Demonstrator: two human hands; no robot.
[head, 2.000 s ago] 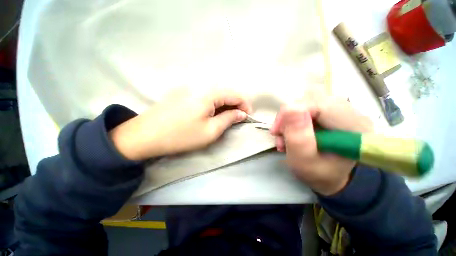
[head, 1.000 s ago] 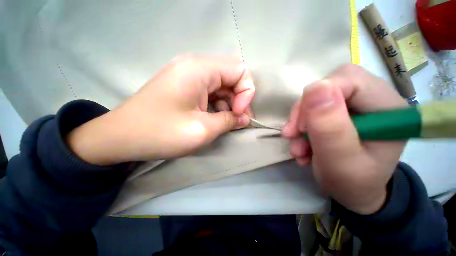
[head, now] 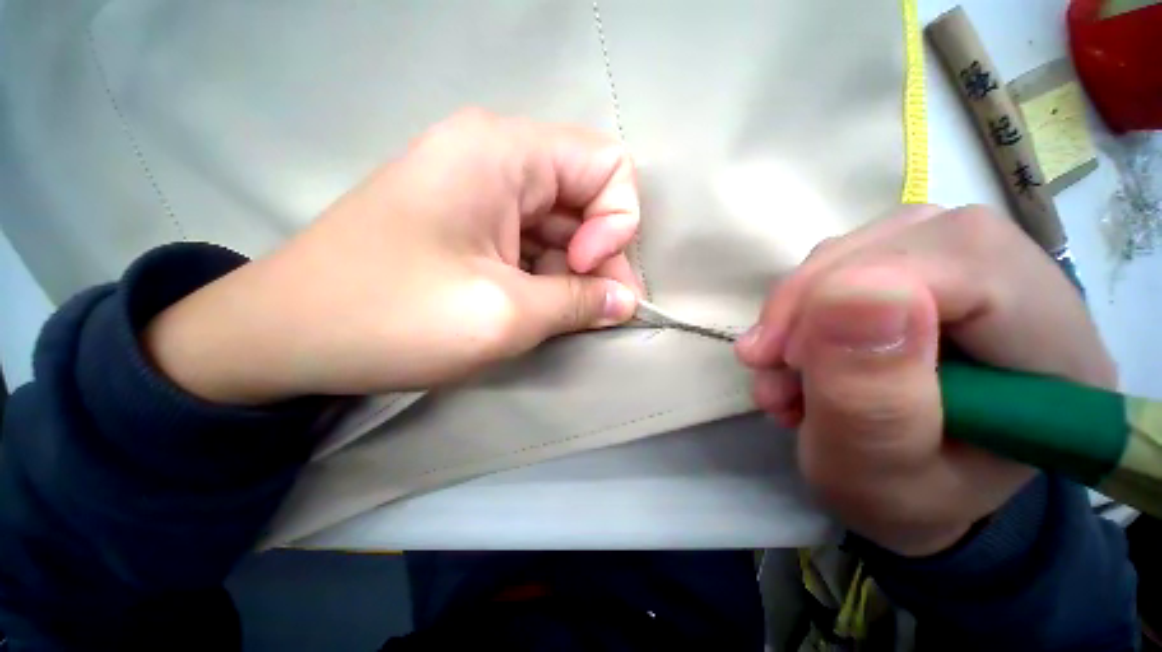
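The beige bag body [head: 382, 77] lies flat in front of me, with dotted stitch lines and a yellow edge trim [head: 915, 115] on its right side. My left hand [head: 484, 255] pinches the top edge seam [head: 656, 313] between thumb and fingers. My right hand [head: 892, 357] is closed around the awl [head: 1032, 410], whose green and yellow handle points right. The thin spike comes out at my right fingertips and lies along the seam, close to my left thumb. Its exact tip is hard to tell.
A wooden stick with dark writing [head: 994, 121] lies at the upper right beside a yellow block [head: 1055, 134]. A red container [head: 1119, 64] stands behind thread scraps [head: 1137, 204]. The white table edge [head: 573, 522] runs above my lap.
The view has come closer to the work. The awl handle has tilted, its yellow end lower at the right. My left hand keeps its pinch on the seam.
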